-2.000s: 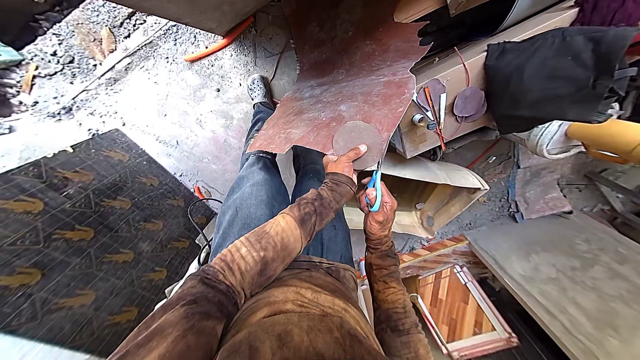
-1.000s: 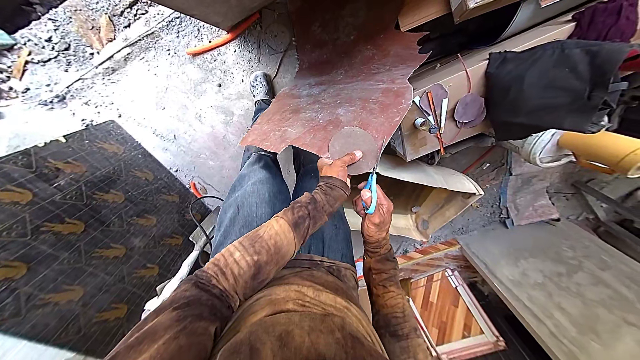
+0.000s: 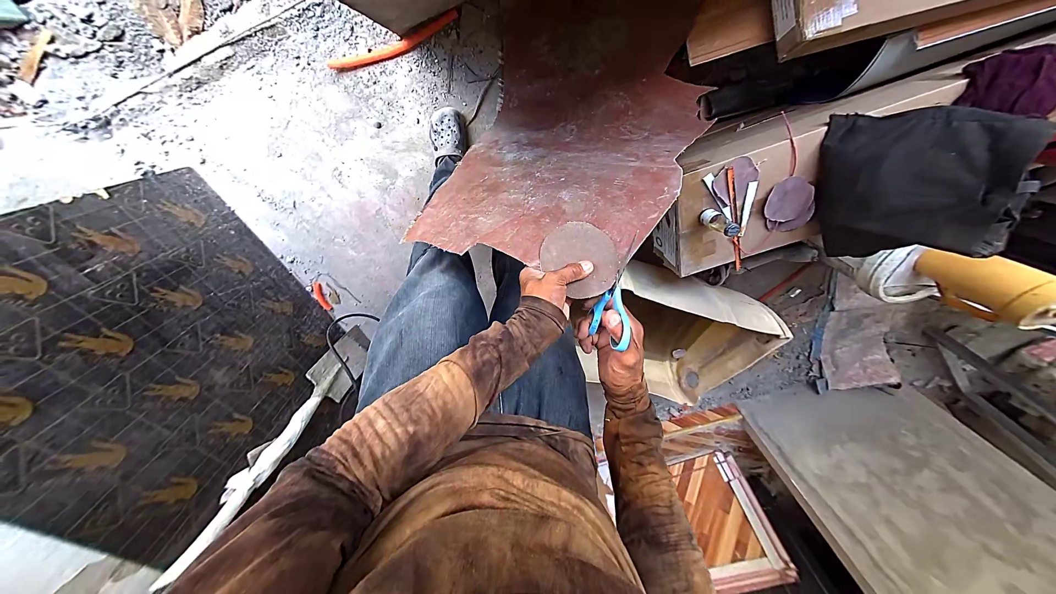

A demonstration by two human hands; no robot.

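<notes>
A large reddish leather-like sheet (image 3: 577,157) with ragged edges hangs over the front of my legs. On its lower edge lies a round grey-brown disc (image 3: 580,257). My left hand (image 3: 554,282) pinches the disc and the sheet together, thumb on top of the disc and fingers beneath. Just right of it, my right hand (image 3: 615,342) grips blue-handled scissors (image 3: 612,318) through the loops. The handles stand apart, and the blades point up along the disc's right side at the sheet's edge.
A cardboard box (image 3: 742,181) at the right bears purple round pieces (image 3: 789,203), strips and a small jar (image 3: 718,221). Beside it hangs dark cloth (image 3: 924,177). A printed dark board (image 3: 148,330) lies at the left, a grey panel (image 3: 916,470) at the lower right, an orange tube (image 3: 396,45) on the ground above.
The scissors' handles have spread apart compared with a second ago. The left thumb still presses on the disc, and both hands stay in about the same place.
</notes>
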